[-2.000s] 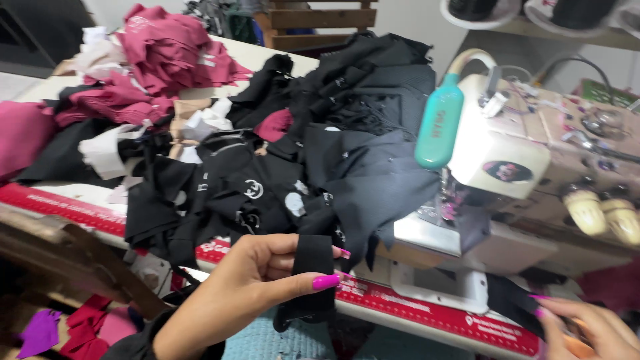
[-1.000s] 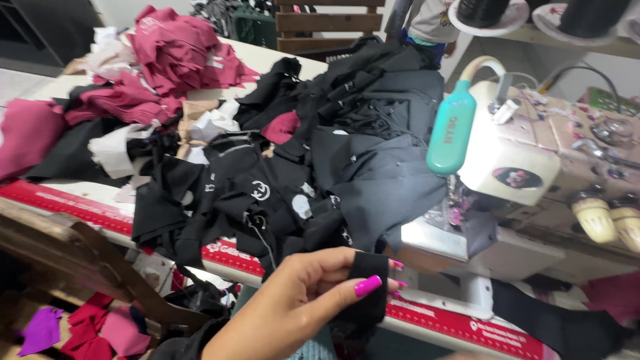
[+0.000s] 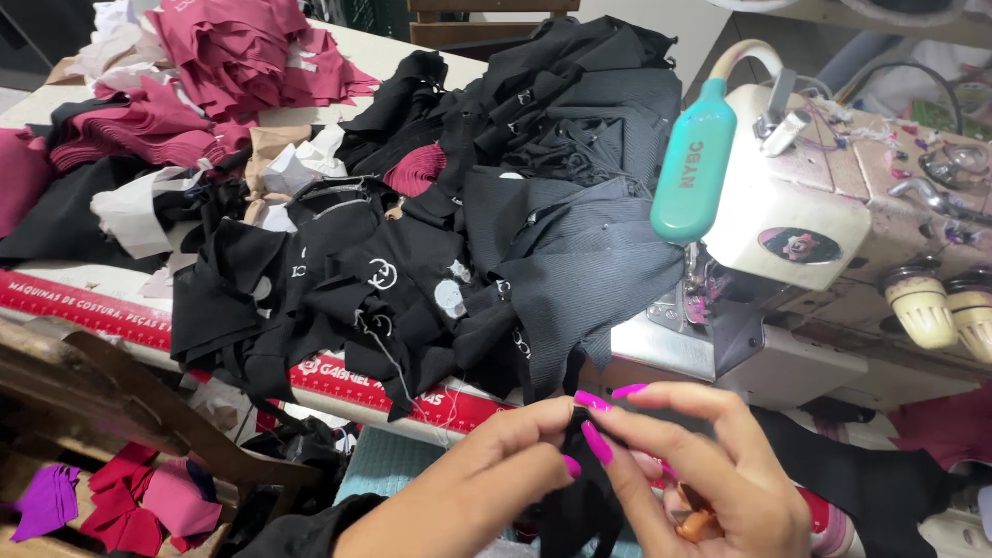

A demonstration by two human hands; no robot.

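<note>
Near the table's front edge my left hand [image 3: 496, 473] pinches the upper edge of a black fabric piece [image 3: 581, 496], which hangs down between the hands. My right hand [image 3: 705, 457] meets it there, its thumb and index finger on the same edge. A small orange-brown object [image 3: 694, 515] sits in the curled fingers of my right hand, mostly hidden; its kind I cannot tell. Behind the hands lies a heap of black cut fabric pieces [image 3: 387, 287], some with white prints. Dark ribbed fabric [image 3: 589, 256] reaches to the sewing machine's metal plate [image 3: 666, 341].
An industrial sewing machine [image 3: 790, 201] with a teal lamp [image 3: 695, 167] stands at the right. Maroon fabric stacks [image 3: 232, 62] and white scraps [image 3: 139, 209] lie at the left. A red printed ruler strip [image 3: 333, 376] runs along the table edge. Below left, a wooden crate [image 3: 186, 418] holds coloured scraps.
My right hand, out of view one second ago, has come in beside my left hand and touches the black piece. The view has shifted closer to the table.
</note>
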